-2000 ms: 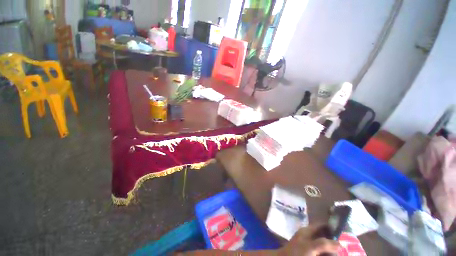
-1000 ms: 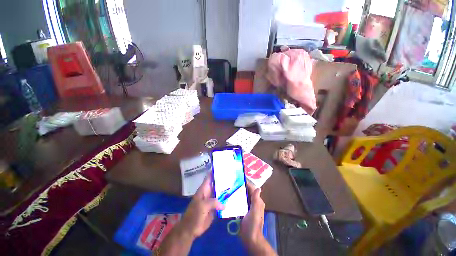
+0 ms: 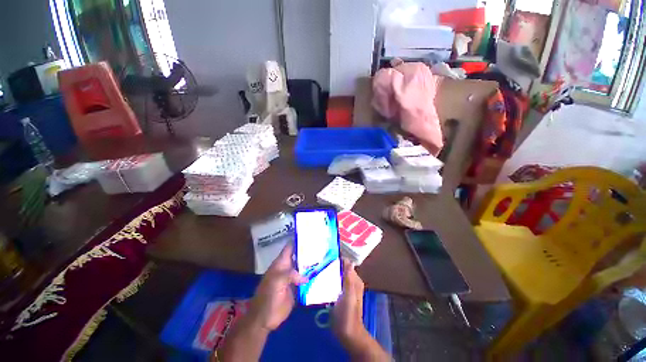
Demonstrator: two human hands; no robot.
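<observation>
A smartphone point(image 3: 317, 256) with a bright screen is upright above the near table edge. My left hand point(image 3: 275, 295) grips its left side, thumb on the lower screen. My right hand point(image 3: 348, 304) holds its right side. Behind the phone lie a flat pile of clear pouches point(image 3: 268, 240) on the left and a pile of red-and-white cards point(image 3: 361, 236) on the right, both partly hidden by it. The near blue tray point(image 3: 185, 317) is below the table edge, with a red-patterned filled pouch point(image 3: 219, 324) at its left.
Tall white stacks point(image 3: 221, 173) stand back left. A far blue tray point(image 3: 343, 147) and white bundles point(image 3: 418, 170) are at the back. A small white stack point(image 3: 341, 192), rubber bands point(image 3: 294, 200), a beige bundle point(image 3: 402, 212) and a second phone point(image 3: 438, 261) lie on the table. A yellow chair point(image 3: 520, 254) stands right.
Since two seconds ago the view has swung right, and both hands now hold the phone upright. Over the last second the hands and phone have stayed nearly still; the view has shifted slightly.
</observation>
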